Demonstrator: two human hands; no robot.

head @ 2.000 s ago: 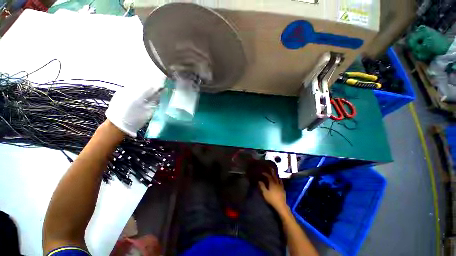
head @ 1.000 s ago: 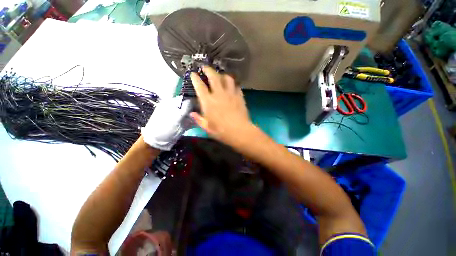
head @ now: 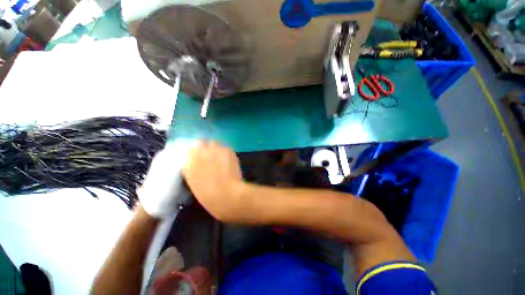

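Note:
My gloved left hand [head: 167, 180] and my bare right hand [head: 214, 177] are pressed together in front of the bench's front edge, both blurred. They are closed around the coiled cable bundle, which is almost wholly hidden between them. Above them, the grey slotted winding disc [head: 172, 40] has two bare silvery pins [head: 209, 95] sticking out, with no coil on them. The heap of thin black cables [head: 75, 152] lies on the white-covered table at left, beside my left hand.
The silvery twist-tie head [head: 338, 78] stands on the green bench [head: 270, 118]. Red-handled scissors [head: 376, 87] and yellow-and-black pliers [head: 394, 50] lie right of it. A blue bin [head: 434, 201] is below right, another [head: 446, 75] behind. A white bracket [head: 329, 163] sits below the edge.
My right hand rose from below the bench to the coil at the disc. Both hands have since moved down and towards me, and the coil has left the pins. The camera view has shifted.

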